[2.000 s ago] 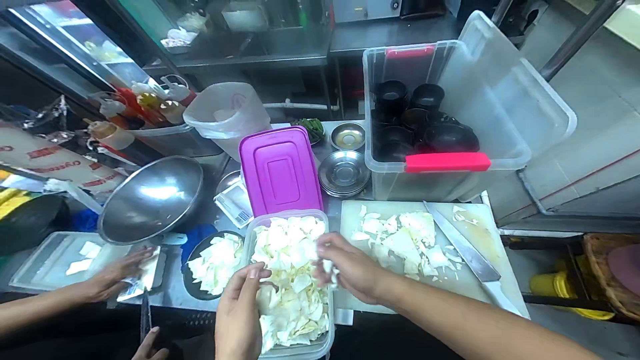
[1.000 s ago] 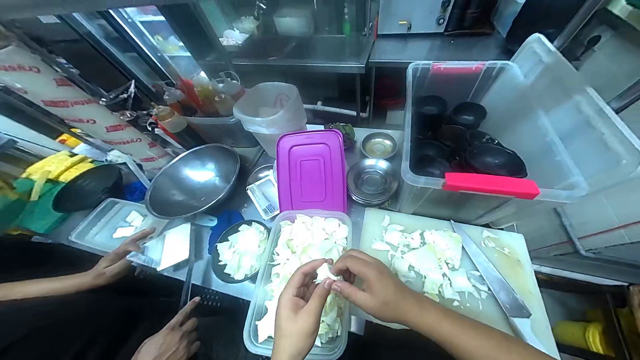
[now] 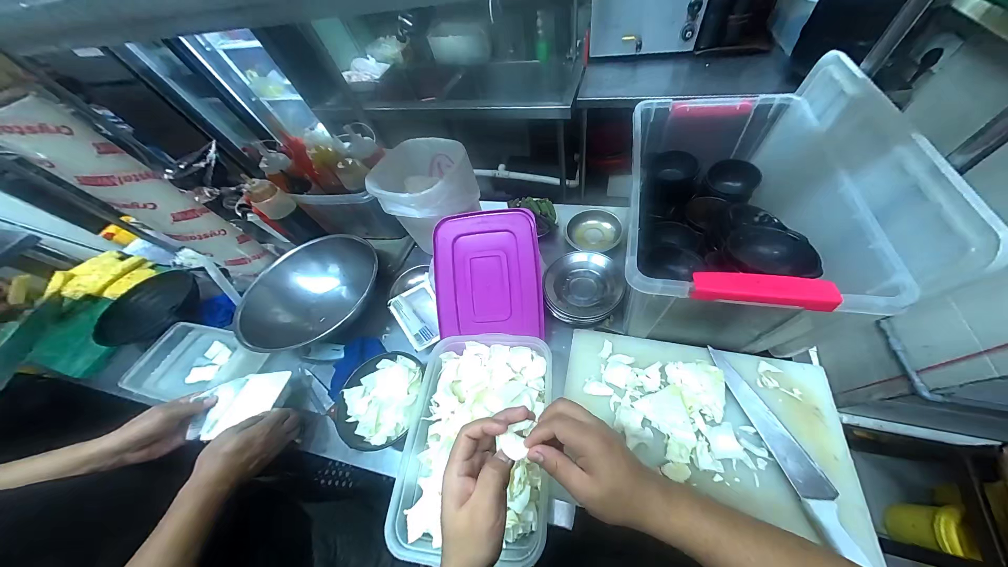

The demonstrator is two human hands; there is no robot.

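My left hand [image 3: 482, 472] and my right hand [image 3: 587, 461] meet above a clear plastic container [image 3: 399, 504] filled with cut cabbage pieces [image 3: 488, 378]. Both hold a small pale cabbage piece [image 3: 513, 446] between their fingertips. To the right, a white cutting board [image 3: 827, 402] carries more chopped cabbage [image 3: 677, 409] and a large knife [image 3: 776, 433] with a white handle. A dark bowl of cut cabbage [image 3: 384, 398] stands left of the container. The purple plastic lid [image 3: 488, 272] lies just behind the container.
A co-worker's hands [image 3: 244, 441] hold a white block-like item [image 3: 246, 405] at left. Behind are a steel mixing bowl [image 3: 307, 291], stacked metal dishes [image 3: 583, 287], a translucent bucket [image 3: 425, 189] and a large plastic bin [image 3: 776, 291] of black bowls. A shallow clear container [image 3: 157, 362] stands left.
My right hand has come in from the container's right side to meet my left hand over the cabbage. The co-worker's hands have closed around the white item.
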